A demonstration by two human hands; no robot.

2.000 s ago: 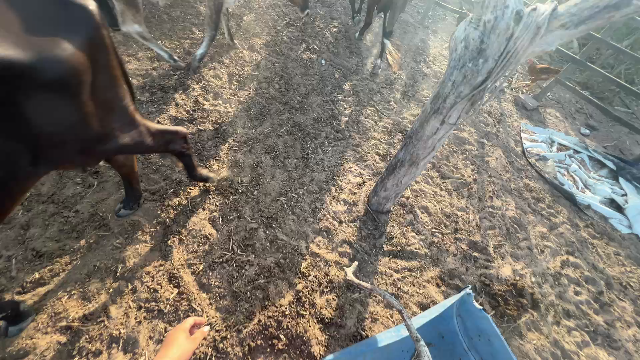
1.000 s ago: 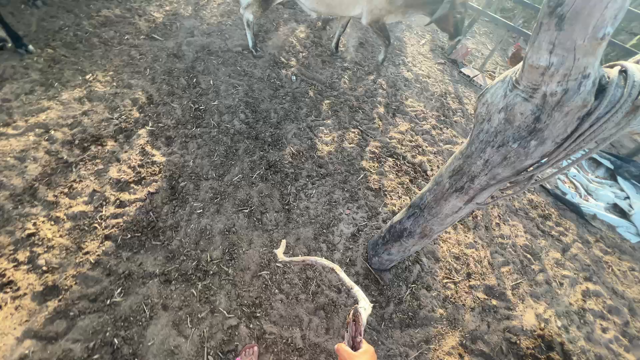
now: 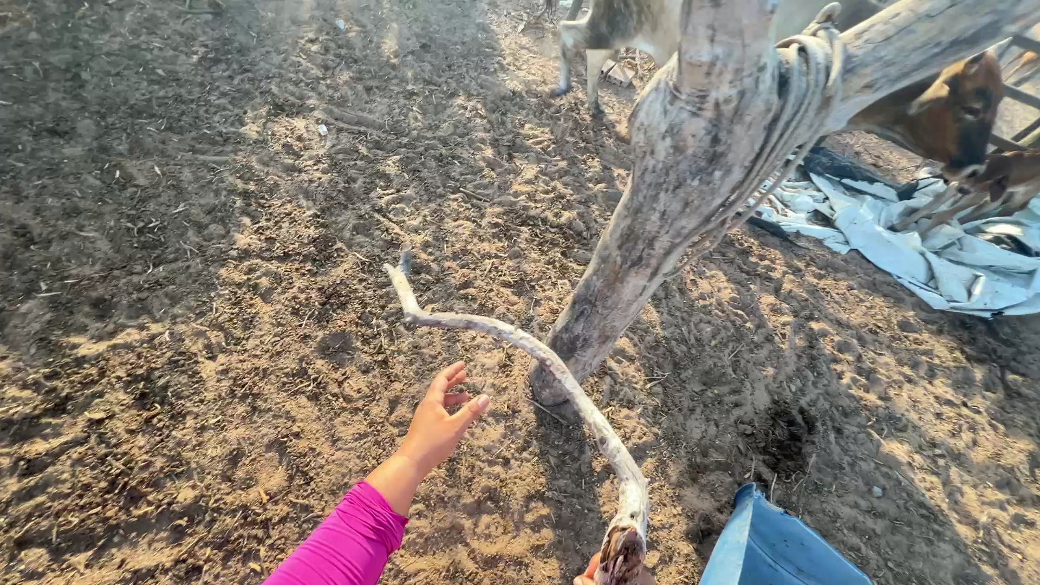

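Observation:
My left hand (image 3: 443, 422), at the end of a magenta sleeve, is held out over the dirt with its fingers apart and nothing in it. At the bottom edge my right hand (image 3: 588, 574) grips the thick end of a crooked wooden stick (image 3: 569, 382); most of that hand is cut off by the frame. The stick curves up and left, past the foot of a weathered forked post (image 3: 650, 211), and its thin tip points away from me, beyond my left hand. Whether the stick touches the post cannot be told.
Rope (image 3: 812, 73) is wound around the post's fork. A blue plastic container (image 3: 772, 544) stands at the lower right. White sheeting (image 3: 886, 236) lies on the right, beside a brown cow (image 3: 959, 110). A pale cow (image 3: 617, 32) stands behind the post. Fence rails (image 3: 1024, 96) show at the far right.
My left hand, out of view one second ago, has come into view. The stick stays in my right hand. A brown cow now shows near the sheeting. The view has shifted.

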